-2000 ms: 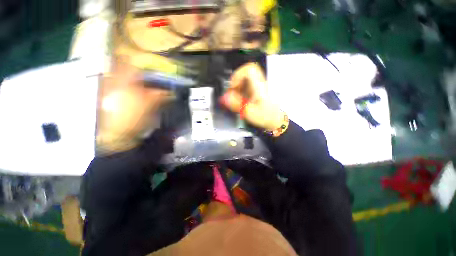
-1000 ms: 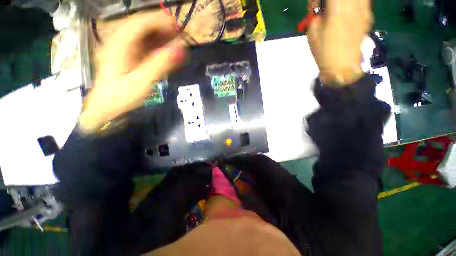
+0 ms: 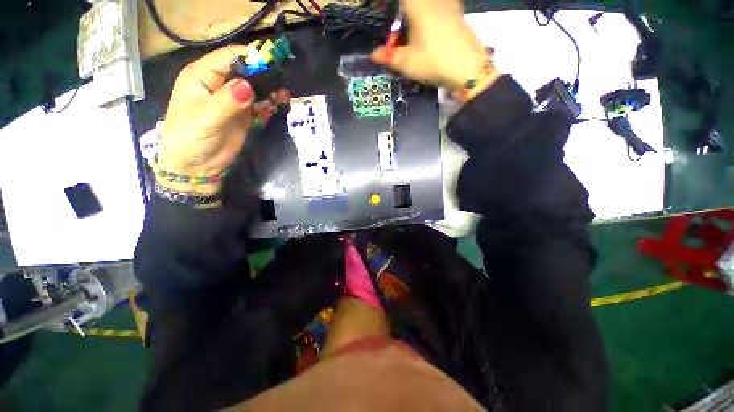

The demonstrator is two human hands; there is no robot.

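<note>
My left hand (image 3: 201, 121) is at the left part of the black fixture panel (image 3: 354, 181). It holds a small circuit board (image 3: 267, 55) with yellow, blue, white and green parts between thumb and fingers, above the panel. My right hand (image 3: 435, 48) is at the panel's far right, its top cut off by the frame edge. It holds a slim red and black tool (image 3: 394, 40), perhaps a probe or screwdriver. The green contact board (image 3: 371, 96) lies on the panel just below my right hand. The white socket strip (image 3: 314, 146) is in the panel's centre.
White sheets flank the panel, left (image 3: 48, 185) and right (image 3: 620, 165). A dark rectangle (image 3: 83, 200) lies on the left one; dark cabled parts (image 3: 626, 121) lie on the right one. Black cables (image 3: 217, 40) run behind the panel. A yellow lamp (image 3: 375, 199) is near the front edge.
My left hand now shows the small board in its fingers. My right hand has moved left from the right sheet to the panel's far right, with the red and black tool.
</note>
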